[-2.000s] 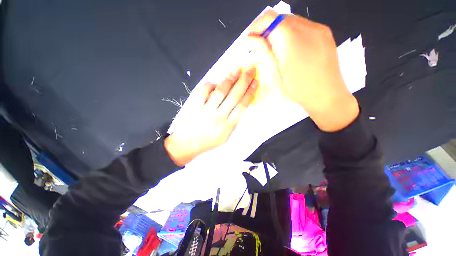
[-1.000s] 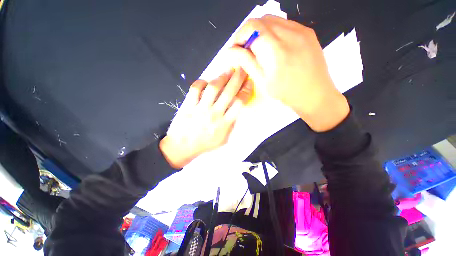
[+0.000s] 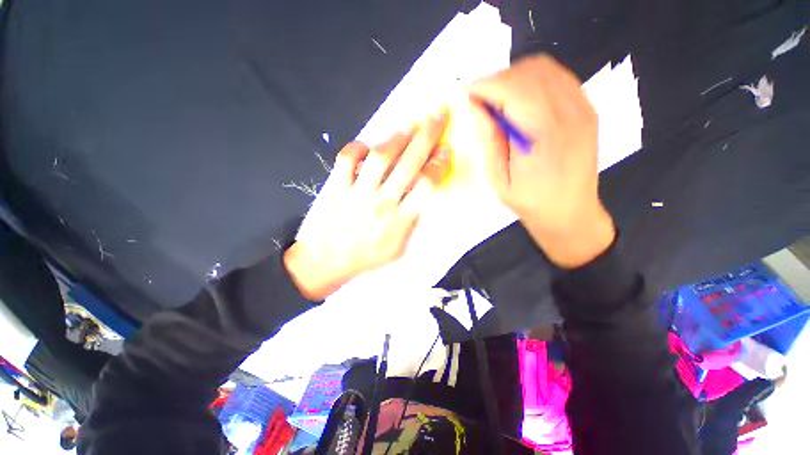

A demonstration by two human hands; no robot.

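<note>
A stack of bright white fabric pieces lies diagonally on the black table, with a notched far end. My left hand lies flat on the stack, fingers pointing up and right. Its fingertips press on a small yellow template, washed out and partly hidden under them. My right hand is over the stack to the right of the template, slightly blurred, and holds a blue pen. Whether the pen tip touches the fabric cannot be told.
The black cloth surface carries thread ends and a pale scrap at the right. Small white pieces lie at the near edge. Below are blue crates, pink cloth and red cloth.
My right hand has moved right and a little toward me, uncovering more of the stack's far end. The pen now slants down to the right. My left hand stays nearly still on the template.
</note>
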